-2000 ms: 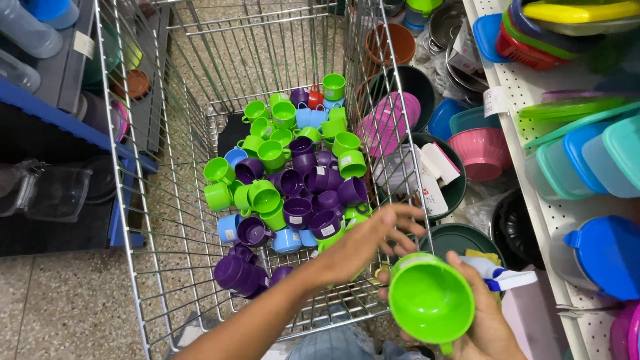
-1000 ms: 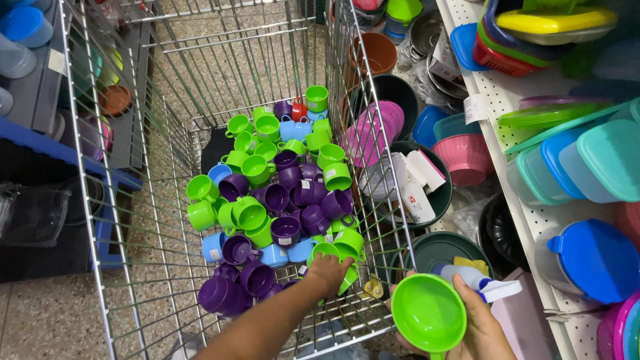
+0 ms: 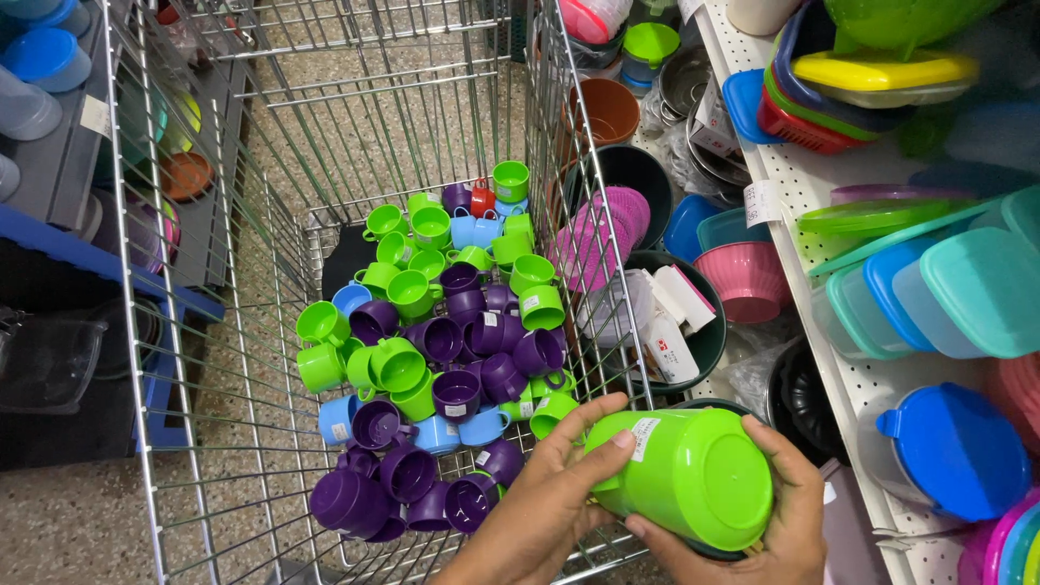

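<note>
Both hands hold a lime-green plastic mug (image 3: 691,471) at the lower right, its base turned toward me. My left hand (image 3: 561,487) grips its labelled side, with the thumb beside the white sticker. My right hand (image 3: 756,504) holds the base end from the right and below. Left of them, a wire shopping cart (image 3: 154,406) holds a loose heap of plastic mugs: green ones (image 3: 413,292), purple ones (image 3: 457,394), light blue ones (image 3: 436,435) and a red one (image 3: 482,197). Some mugs bear white stickers.
A white perforated shelf (image 3: 780,244) with lidded containers (image 3: 959,451) runs along the right. Beside the cart stand a dark green tub (image 3: 707,357) with boxes, pink plastic baskets (image 3: 601,236), a pink bowl (image 3: 743,280) and a terracotta-coloured pot (image 3: 605,114). A blue-framed shelf (image 3: 187,301) is at left.
My left hand has moved from the mugs in the cart to the green mug at the right. That mug, earlier with its opening toward me, now shows its base.
</note>
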